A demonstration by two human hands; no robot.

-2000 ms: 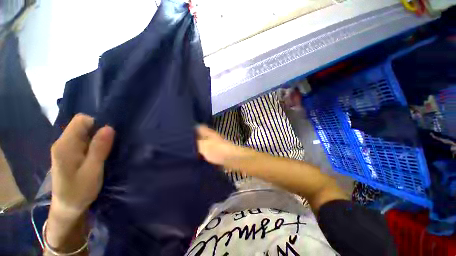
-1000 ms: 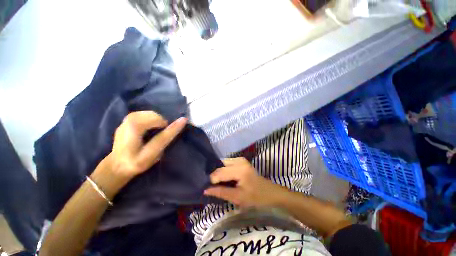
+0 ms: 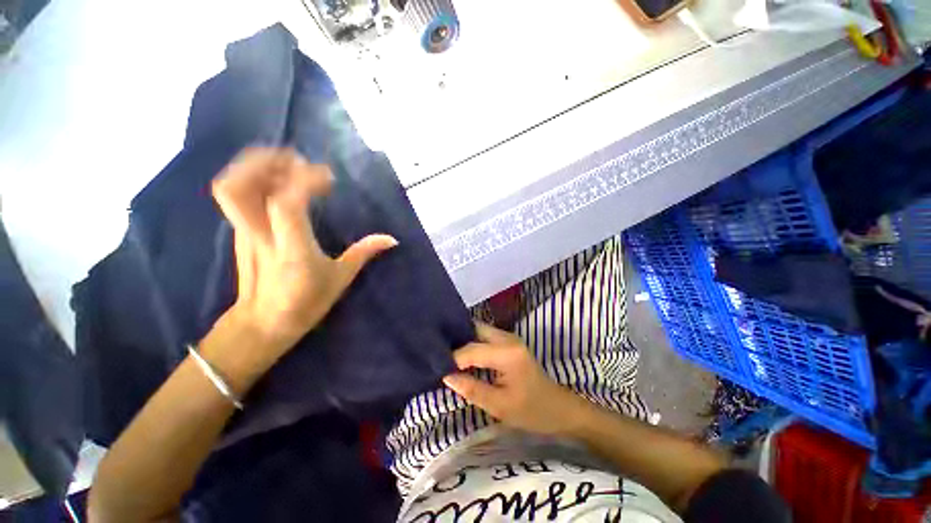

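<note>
A dark navy cut fabric panel (image 3: 163,276) lies flat over the white table and hangs over my lap. Its upper tip is folded over, left of the needle area. My left hand (image 3: 286,245) is above the middle of the panel, fingers apart and partly blurred, thumb pointing right. My right hand (image 3: 500,373) pinches the panel's lower right corner at the table's front edge. The metal presser foot area (image 3: 352,18) and a ridged round knob (image 3: 439,33) show at the top, clear of the cloth.
A printed ruler (image 3: 633,158) runs along the grey table edge. A phone (image 3: 655,8) lies at the top; yellow and red snips (image 3: 873,43) lie at the upper right. Blue baskets (image 3: 761,347) with dark pieces and a red basket (image 3: 817,472) are below right. More dark cloth (image 3: 31,358) hangs at far left.
The panel now lies flatter, its bunched right edge straightened. My left hand has lifted from its pinch and opened. My right hand still holds the corner. The machine parts show more clearly.
</note>
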